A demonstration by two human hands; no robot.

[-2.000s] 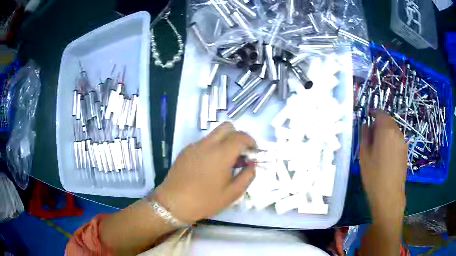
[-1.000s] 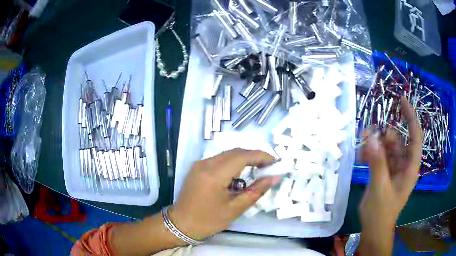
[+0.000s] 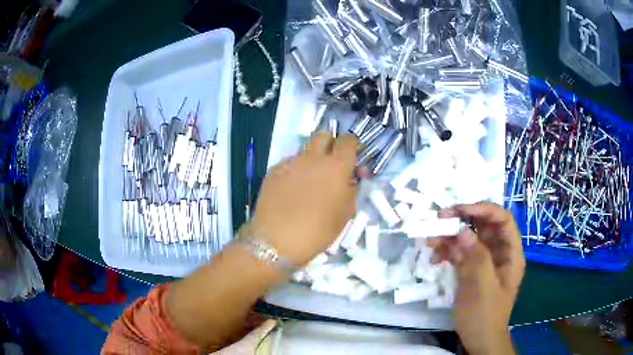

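My left hand [image 3: 305, 197], bare, is over the large white tray [image 3: 274, 295], back up and slightly blurred. Its fingertips are at the loose metal tubes [image 3: 387, 154]. One tube end [image 3: 334, 127] shows at the fingers; the palm is hidden, so I cannot tell what it holds. My right hand [image 3: 486, 260], bare, pinches a white sleeve [image 3: 432, 227] over the sleeve pile [image 3: 368, 267]. The sleeve lies about level and points left. A small dark end shows at the right fingertips; whether a wired piece is inside is unclear.
The small white tray [image 3: 163, 62] at left holds rows of finished units [image 3: 173, 220]. A pen [image 3: 250, 163], beaded strap [image 3: 260, 102] and black phone [image 3: 221, 15] lie between trays. A blue tray [image 3: 614, 260] of wired pieces [image 3: 569, 173], clear bag [image 3: 517, 52] and clear box [image 3: 590, 45] are right and back.
My right hand has moved left from the blue tray and now holds a white sleeve. My left hand has moved up to the loose tubes; the sleeve at its fingertips no longer shows there.
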